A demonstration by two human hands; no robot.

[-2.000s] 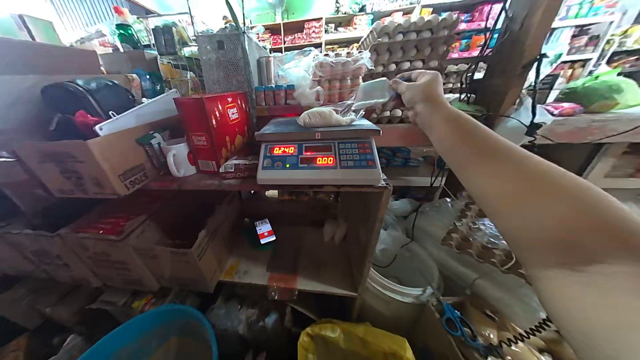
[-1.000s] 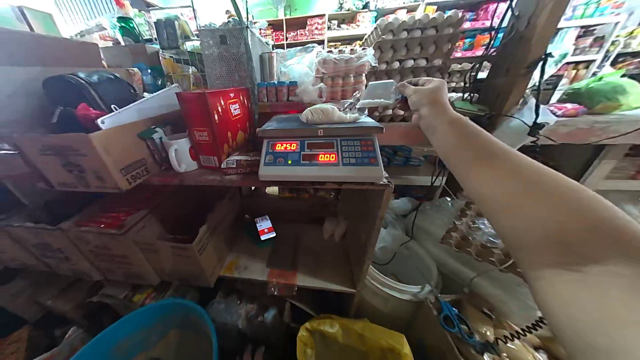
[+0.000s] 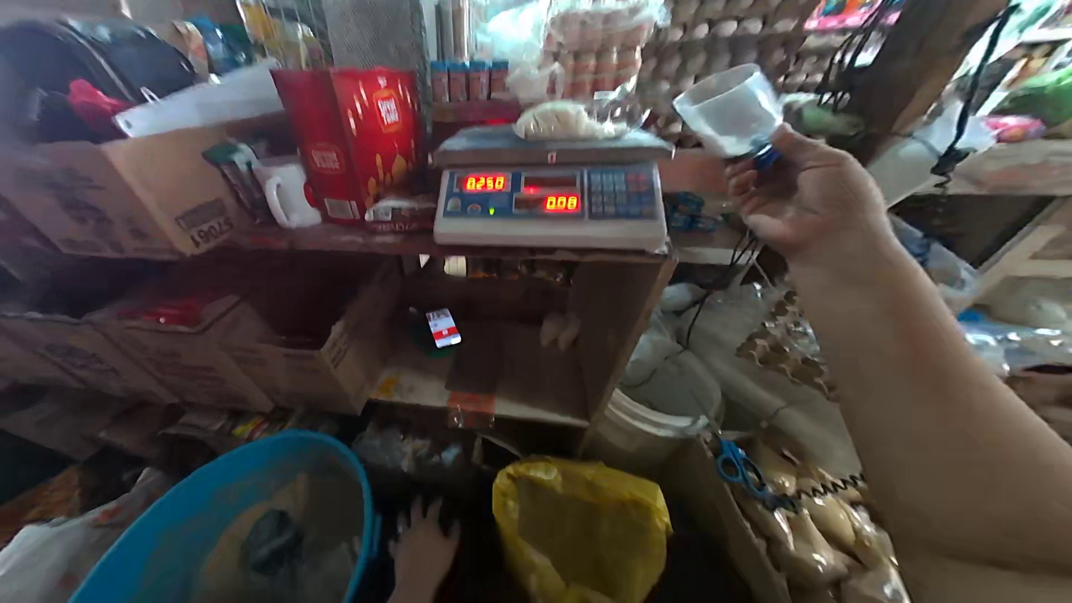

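A clear plastic bag with pale contents lies on the pan of a digital scale with lit red figures. Right of the scale, my right hand grips a cut-off plastic bottle scoop by its blue-capped neck, its wide mouth tipped up to the left. Low in view, my left hand is spread, fingers apart, between a blue plastic tub and a yellow plastic sack. The tub has pale brown contents and a dark object inside.
A red carton and a white mug stand left of the scale. A lit phone is on the shelf below. Cardboard boxes line the left. Scissors with blue handles hang on a coiled cord beside filled bags and a white bucket.
My right hand has drawn the scoop away from the bag on the scale, to the right, and turned it. My left hand has come into view at the bottom.
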